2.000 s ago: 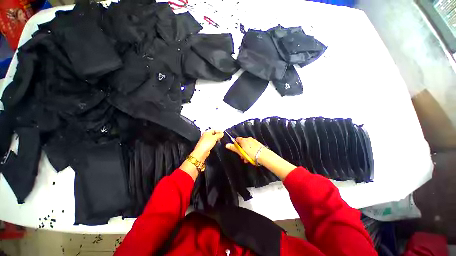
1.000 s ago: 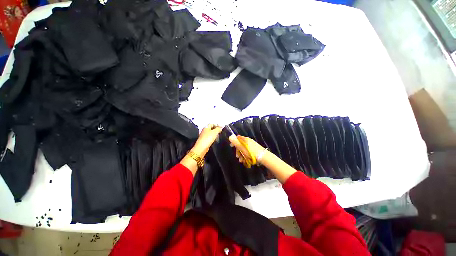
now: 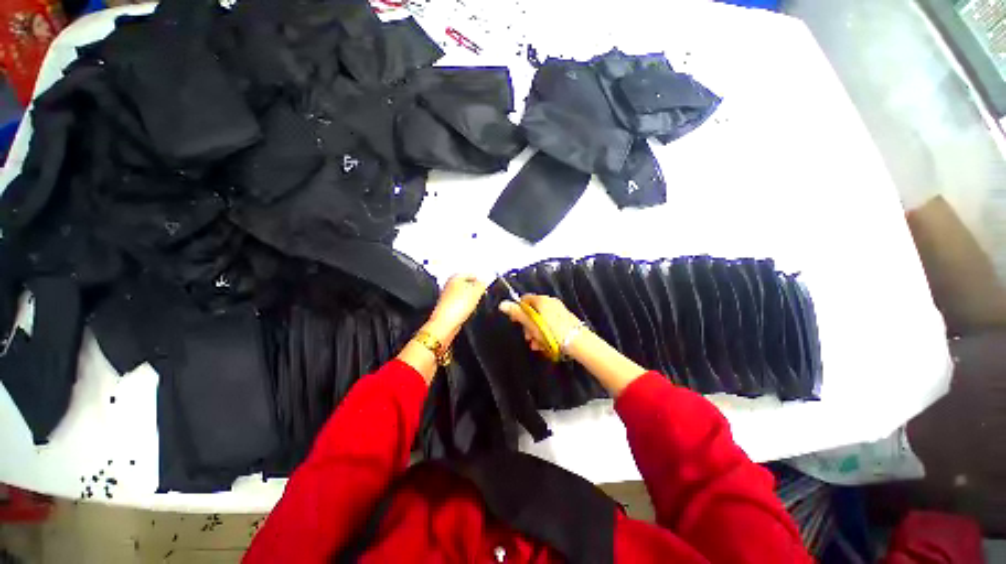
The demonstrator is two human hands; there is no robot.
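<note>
A chain of joined black pieces [image 3: 673,325] lies like pleats along the near side of the white table and continues left of my hands. My left hand [image 3: 458,305] pinches the upper edge of a black piece. My right hand [image 3: 548,327] holds the yellow-handled scissors [image 3: 535,320]; their short blades point up-left at the edge beside my left fingertips. Whether the blades are closed is too small to tell. The connecting threads cannot be made out.
A large heap of black pieces [image 3: 188,143] covers the table's left. A smaller pile [image 3: 601,121] lies beyond the chain. Small red snips [image 3: 463,41] lie at the far side, by partly visible red-handled scissors [image 3: 388,6]. Black scraps [image 3: 99,481] dot the near left of the white table [image 3: 772,165].
The scissors in my right hand have tilted and shifted slightly at the fabric edge. My left hand stays almost in place, still pinching. The piles have not moved on the table.
</note>
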